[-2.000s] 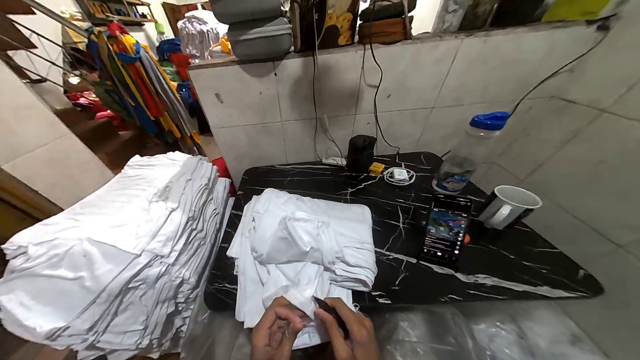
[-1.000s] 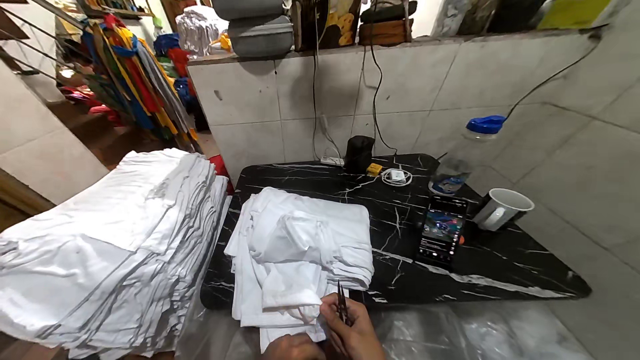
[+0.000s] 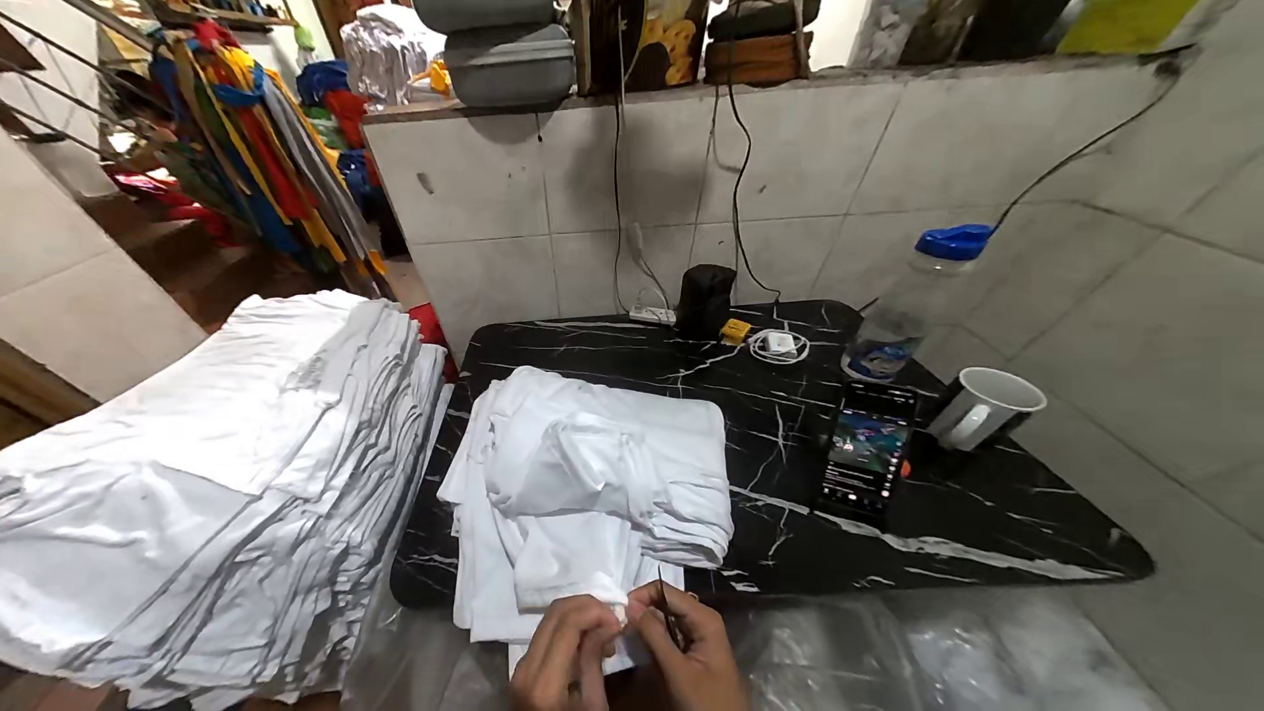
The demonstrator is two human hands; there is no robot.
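Observation:
Both hands meet at the lower edge of a folded white garment [image 3: 573,558], near the front of a black marble-patterned table [image 3: 790,573]. My left hand [image 3: 570,647] pinches the garment's edge between thumb and fingers. Close beside it, my right hand [image 3: 686,642] pinches the same edge and also keeps a small dark pointed tool [image 3: 669,612], probably thread snips, in its palm, with the tip up. Under and behind the hands lies a stack of folded white garments [image 3: 681,425]. The lower parts of both hands are cut off by the frame.
A tall pile of white garments [image 3: 197,415] stands at the left. On the table's right are a lit phone [image 3: 869,449], a mug [image 3: 992,405] and a bottle [image 3: 899,306]. A coiled white cable [image 3: 780,346] lies behind. Clear plastic [image 3: 839,652] is in front.
One second ago my left hand was low at the frame's edge; it has moved up to the garment's edge, beside the right hand. The tool remains in the right hand.

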